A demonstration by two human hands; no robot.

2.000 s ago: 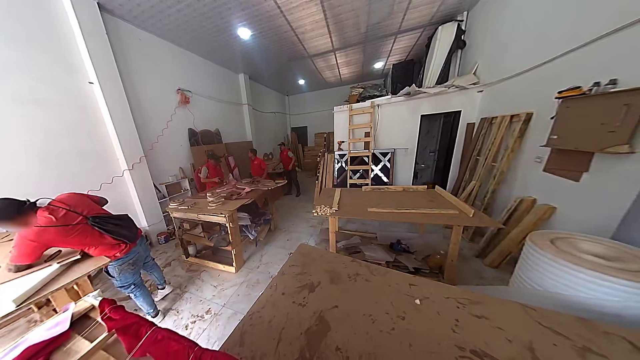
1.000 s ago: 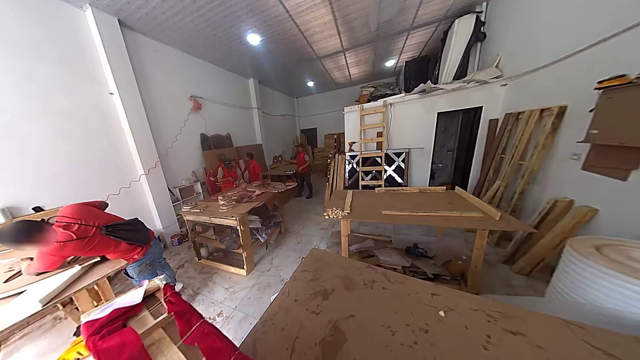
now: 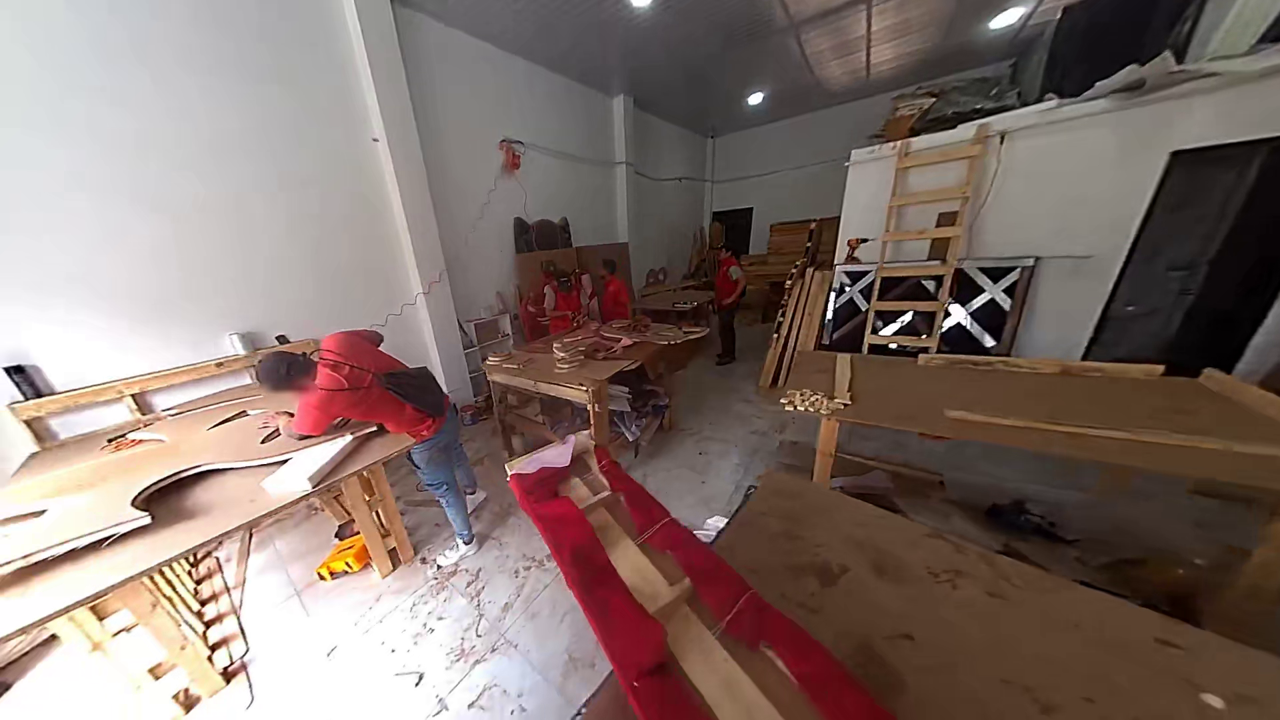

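Observation:
Neither my left hand nor my right hand shows in the head view, so what they hold or touch cannot be told. Closest to me, at the bottom centre, lies a long wooden frame (image 3: 640, 575) with red fabric (image 3: 590, 590) draped along both its sides. Thin string crosses the fabric, and a pale pink piece (image 3: 545, 457) covers the frame's far end. To the right of it is a large brown board tabletop (image 3: 930, 600) with dark smudges.
A person in red (image 3: 365, 390) leans over a workbench (image 3: 230, 480) at left. A yellow case (image 3: 343, 558) sits on the floor. Beyond are a cluttered wooden table (image 3: 590, 380), several people, a wooden ladder (image 3: 925, 240) and another worktable (image 3: 1080, 400) at right.
The view has swung to the left, and more of the red-covered frame and the left workbench shows. The person in red still bends over that bench.

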